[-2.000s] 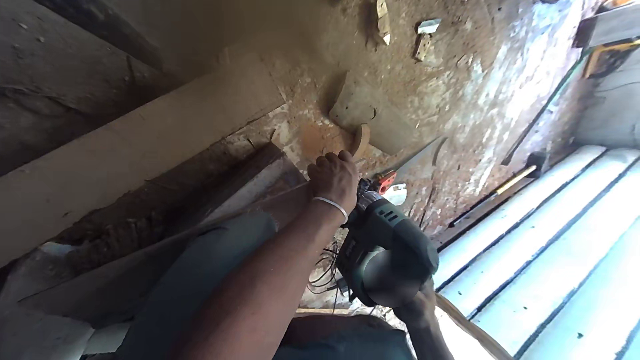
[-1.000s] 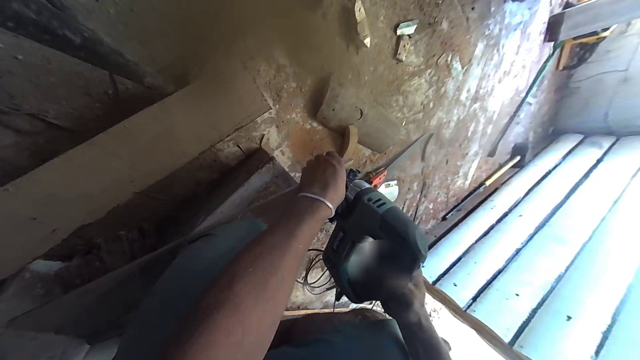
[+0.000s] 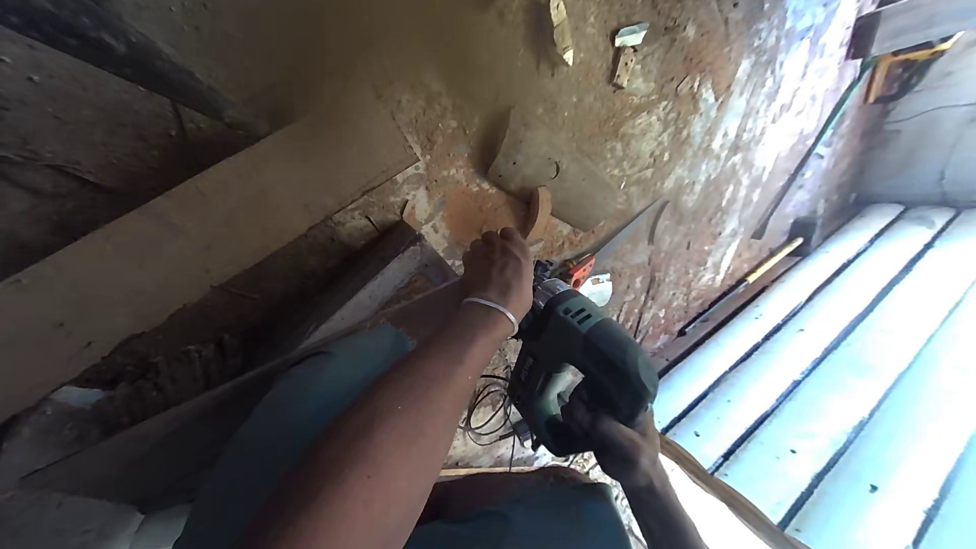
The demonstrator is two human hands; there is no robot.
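Note:
My left hand, with a white band at the wrist, is closed around the lower end of a curved wooden piece. Its fingers hide most of the contact. Just right of that hand is the metal front end of a dark green power drill. My right hand grips the drill's rear handle. The drill points up and left toward my left hand; its tip is hidden. Beyond it lie an orange-red part and a thin metal blade, which look like a saw.
A wide board lies at left, and a flat piece with a round notch lies ahead. Wood scraps rest on the dirty floor. Black cable coils below the drill. White ridged panels stand at right.

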